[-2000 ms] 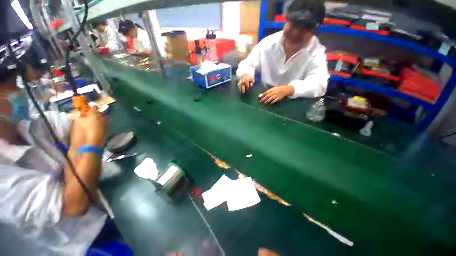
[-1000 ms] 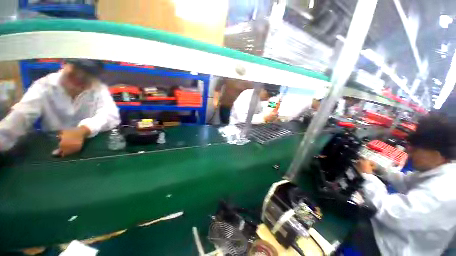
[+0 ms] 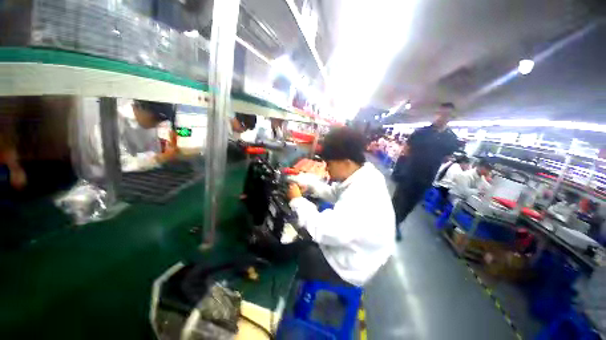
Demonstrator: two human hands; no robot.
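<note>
Neither of my hands is in the picture. Nearest in front of me, at the lower left, is a black box with a pale edge (image 3: 166, 302), blurred, with a pale strip across it. It stands on the dark green bench (image 3: 86, 265). A pale yellow board (image 3: 256, 317) lies beside it at the bottom edge, partly cut off, with a dark cable over it.
A seated person in white (image 3: 355, 219) works at the same bench. A blue stool (image 3: 325, 299) stands nearby. A metal post (image 3: 219, 133) rises from the bench. Clear plastic wrap (image 3: 83, 202) lies at left. A person in dark clothes (image 3: 425, 156) is in the aisle at right.
The view has swung far to the right, from the belt and the person opposite to the aisle. The black box now shows at lower left; the wire fan grille and white pads are out of view.
</note>
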